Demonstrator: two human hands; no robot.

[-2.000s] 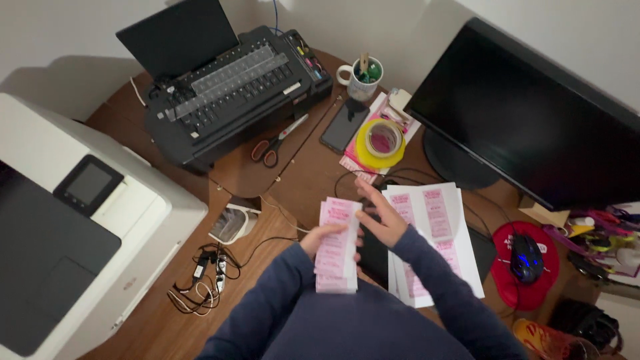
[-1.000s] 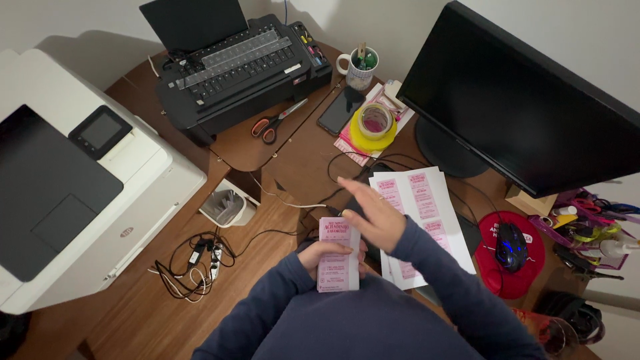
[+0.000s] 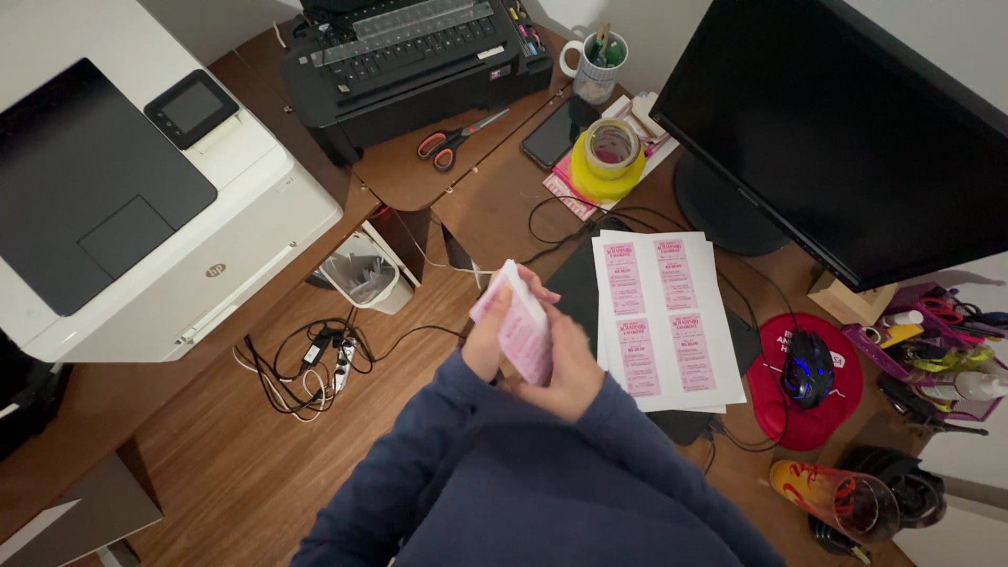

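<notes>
Both of my hands hold a stack of cut pink printed paper slips [image 3: 526, 335] in front of my body, tilted and slightly blurred. My left hand [image 3: 487, 335] grips the stack's left side, its thumb across the printed face. Around the right and lower edge curl the fingers of my right hand [image 3: 568, 366]. Just right of my hands, white sheets printed with pink slips [image 3: 654, 354] lie overlapped on a dark mat [image 3: 571, 279]. Orange-handled scissors [image 3: 459, 142] rest on the desk farther off, their blades pointing up and right.
A white printer [image 3: 252, 236] stands left, a black printer [image 3: 425, 94] behind. Yellow tape rolls [image 3: 606, 165], a phone [image 3: 557, 132] and a mug [image 3: 596, 71] are beyond my hands. Right are a monitor [image 3: 835, 134], a mouse [image 3: 807, 370] and a glass [image 3: 835, 500]. Below the desk sit a bin [image 3: 370, 283] and cables [image 3: 303, 378].
My right hand, raised with fingers spread beside the slips one second ago, now closes on the stack's right side. The stack has turned from upright to tilted.
</notes>
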